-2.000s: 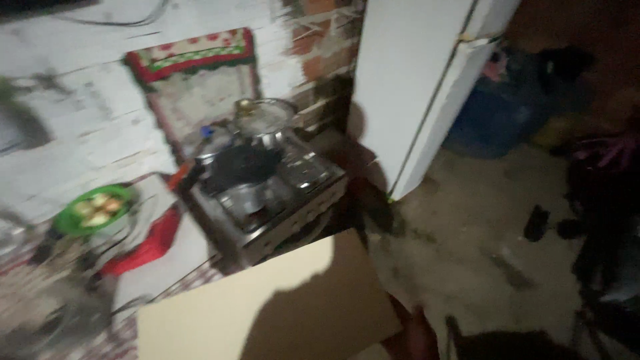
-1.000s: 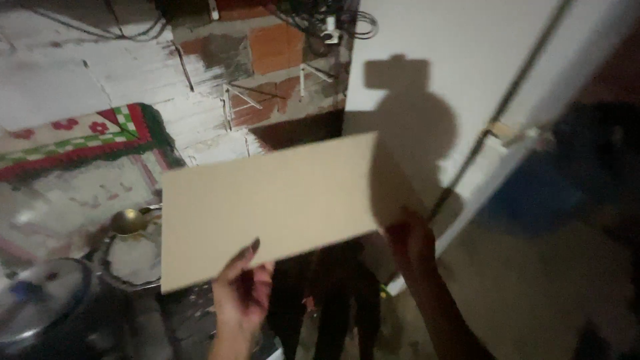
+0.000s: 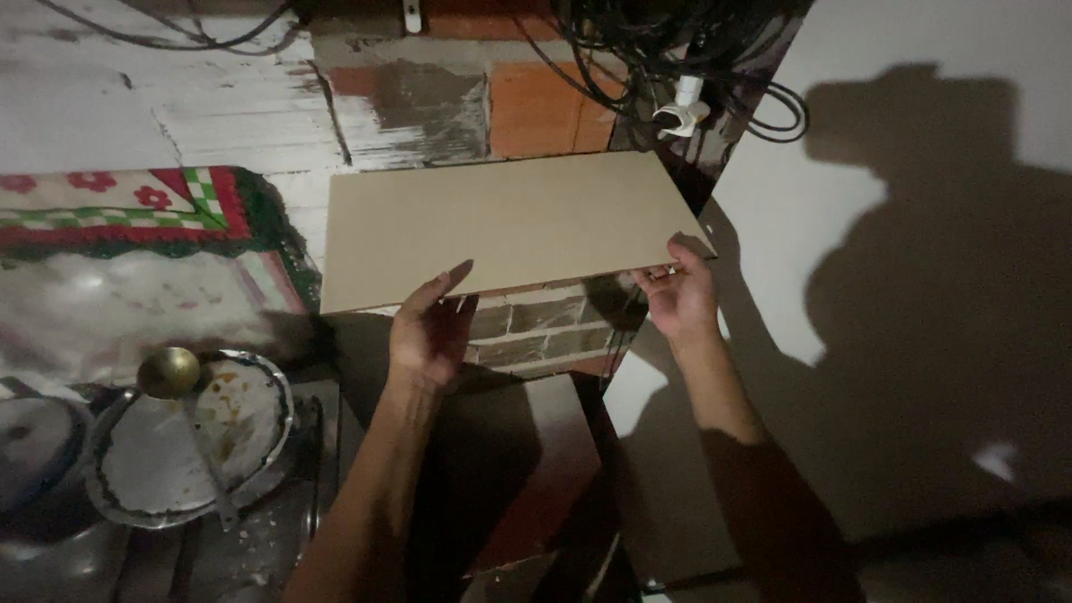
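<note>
A flat beige rectangular board (image 3: pixel 502 226) lies roughly level against the brick wall, its far edge by the bricks. My left hand (image 3: pixel 431 327) grips its near edge left of the middle, thumb on top and fingers below. Near the board's right corner, my right hand (image 3: pixel 680 289) holds the same edge, thumb over it and fingertips under. Whether anything supports the board from below is hidden.
A stove with a lidded pot (image 3: pixel 38 452) and a pan (image 3: pixel 142 461) bearing a ladle (image 3: pixel 169 373) is at left. Black cables (image 3: pixel 611 59) hang above the board. A white refrigerator (image 3: pixel 904 276) stands at right, with my shadow on it.
The board, held up in front of the refrigerator and wall a second ago, is now flatter and against the bricks. Both hands remain at its near edge. The view has shifted greatly.
</note>
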